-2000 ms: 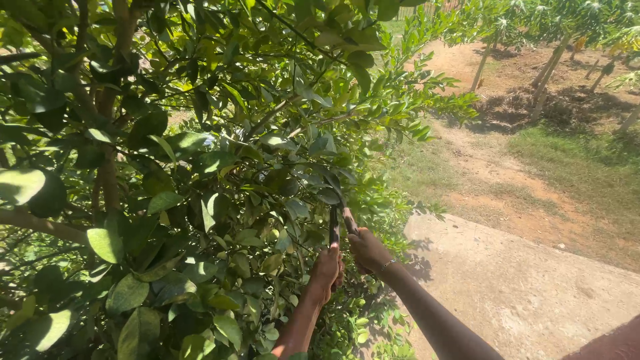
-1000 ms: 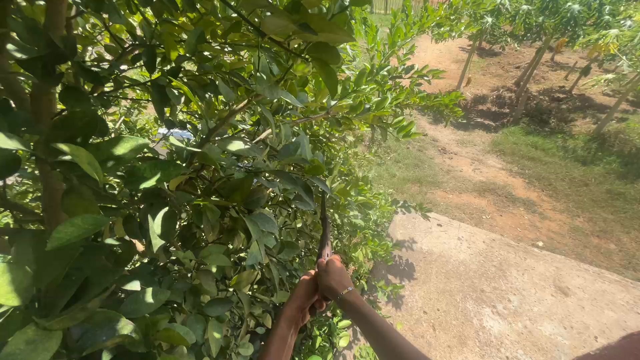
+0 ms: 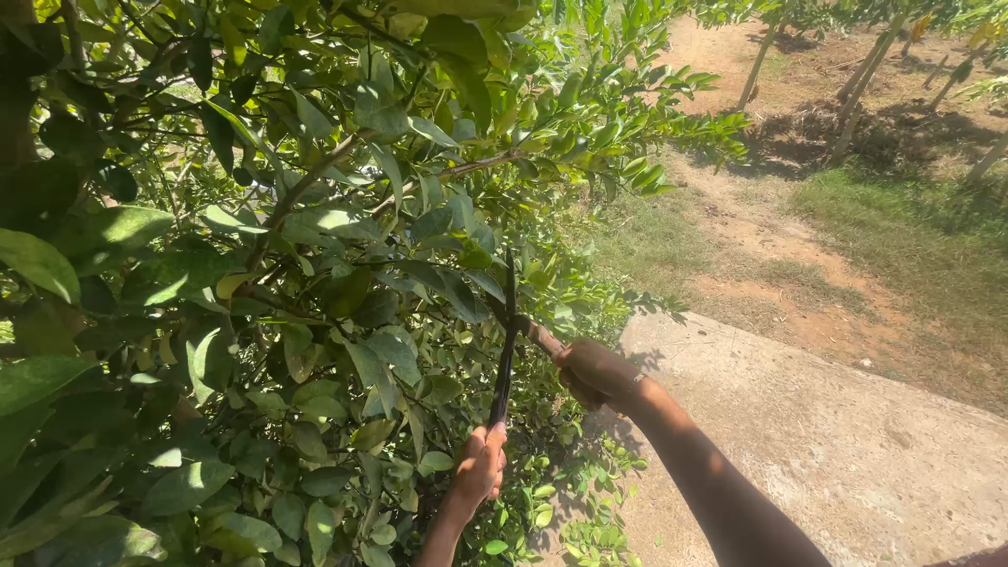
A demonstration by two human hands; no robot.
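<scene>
A pair of hedge shears (image 3: 510,324) reaches into the outer side of a leafy bush (image 3: 378,362), its handles spread apart. My left hand (image 3: 479,465) is closed around the dark handle at the lower centre. Up and to the right, my right hand (image 3: 597,372) grips the other handle, which looks brownish; a thin bracelet circles that wrist. One dark blade points upward beside the leaves, and the other is partly hidden by foliage.
Thicker branches (image 3: 303,185) run through the bush. A concrete slab (image 3: 787,425) lies at the lower right. Beyond it are a dirt path (image 3: 819,252), grass (image 3: 890,228) and slender tree trunks (image 3: 866,79).
The hands were close together one second ago; now they are apart and the shears have opened. The view has shifted somewhat.
</scene>
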